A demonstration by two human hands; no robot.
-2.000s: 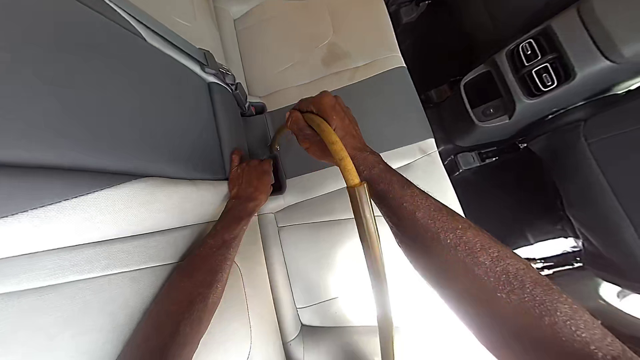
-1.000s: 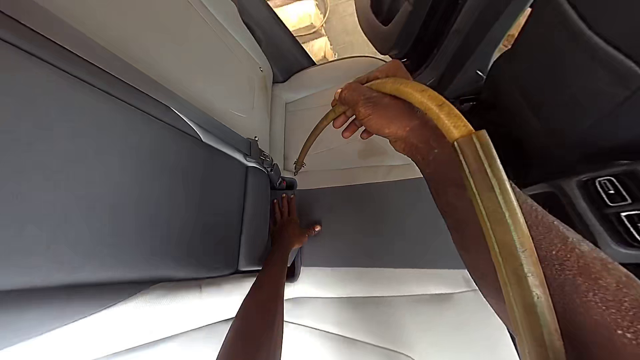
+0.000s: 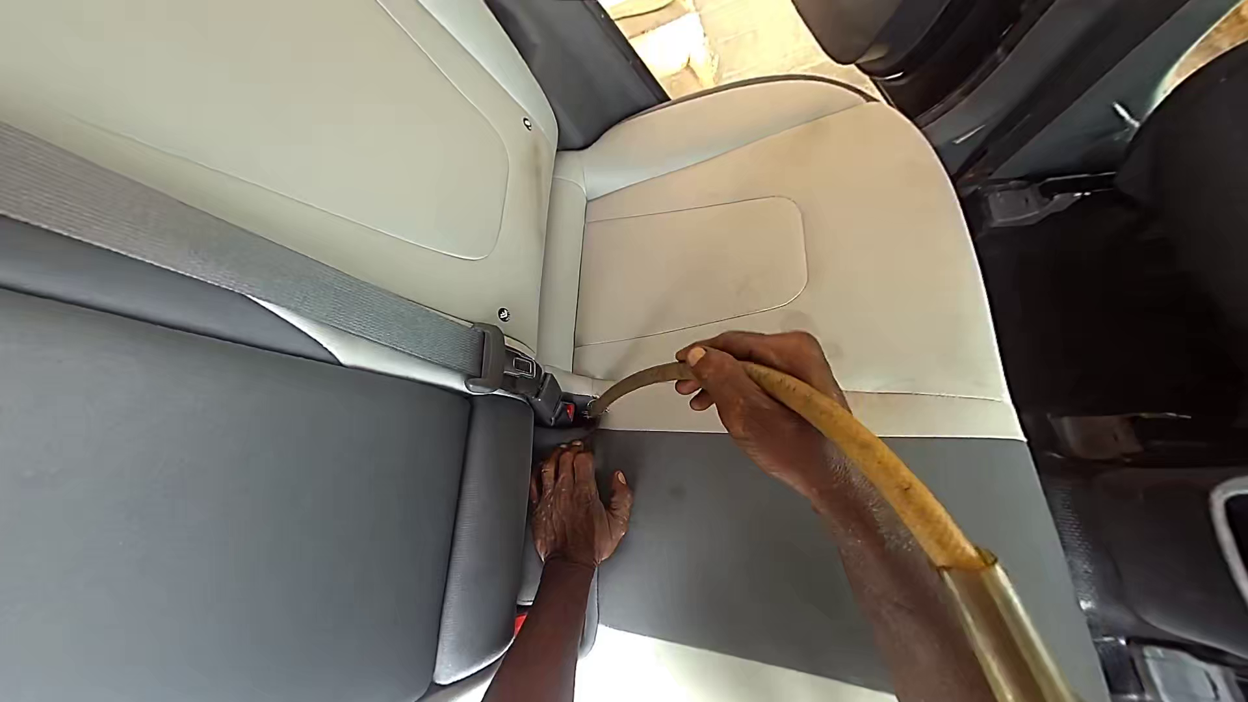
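My right hand [image 3: 770,400] grips a yellowed flexible hose [image 3: 868,453] near its thin end. The hose tip meets the seam between the seat back and cushion, beside a black seat belt buckle [image 3: 561,409] with a red button. From that buckle a grey seat belt [image 3: 322,292] runs up to the left. My left hand [image 3: 575,507] lies flat, fingers spread, on the dark grey middle of the rear seat [image 3: 741,546], just below the hose tip, and holds nothing. A wider, clear tube [image 3: 1004,634] joins the hose at the lower right.
The light seat cushion [image 3: 702,263] extends toward an open door at the top. A light seat back [image 3: 292,127] and a dark grey one [image 3: 224,507] stand at the left. Another red buckle button [image 3: 521,622] shows by my left forearm. The dark floor and front seats lie right.
The hose tip, above the cushion one second ago, is now down at the seam by the buckle, and my right hand has moved with it. The view has shifted toward the door side.
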